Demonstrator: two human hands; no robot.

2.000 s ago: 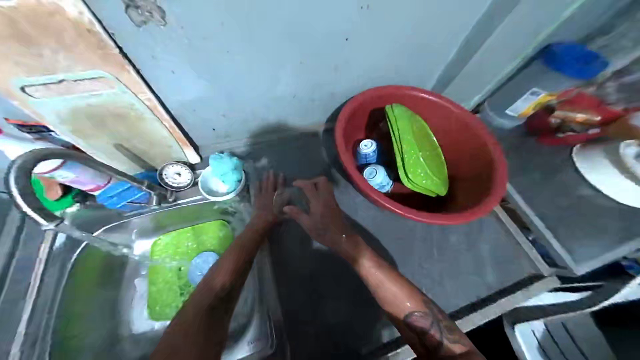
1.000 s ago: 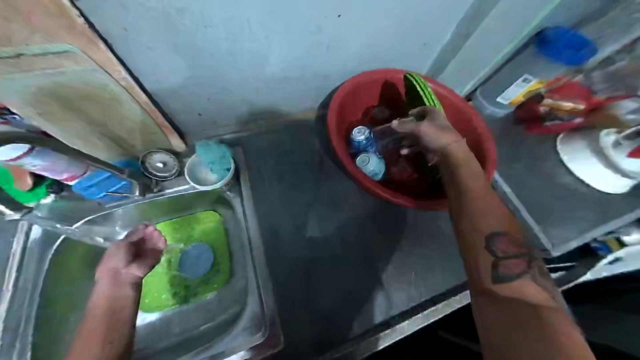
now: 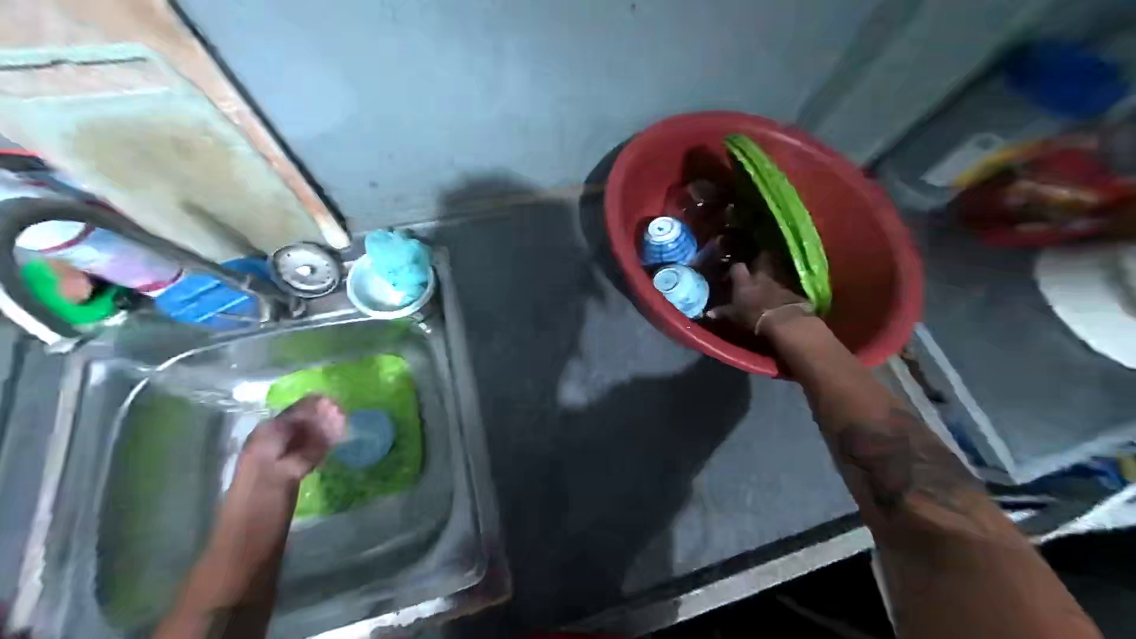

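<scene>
My right hand [image 3: 754,297] reaches down inside a red plastic basin [image 3: 896,266], its fingers beside a pale blue cup [image 3: 682,290]; whether it grips anything in the dark bottom is unclear. A blue-striped cup [image 3: 667,240] stands upside down next to it. Green trays [image 3: 785,209] lean on edge at the basin's right, near my wrist. Over the steel sink [image 3: 479,497] my left hand [image 3: 306,435] hangs blurred, fingers curled, nothing visible in it. Below lie a green tray [image 3: 404,399] and a round bluish dish [image 3: 366,438].
A bowl [image 3: 390,302] with a turquoise mesh scrubber [image 3: 398,264] sits on the sink's back rim beside a metal strainer [image 3: 304,269]. A curved faucet [image 3: 22,217] stands left. Boards [image 3: 151,151] lean on the wall. Right of the basin are a red package [image 3: 1047,191] and a white object [image 3: 1092,297].
Both hands were together on the counter two seconds ago. They parted, the left to over the sink, the right into the basin with a clear item. Since then the right has reached lower in the basin.
</scene>
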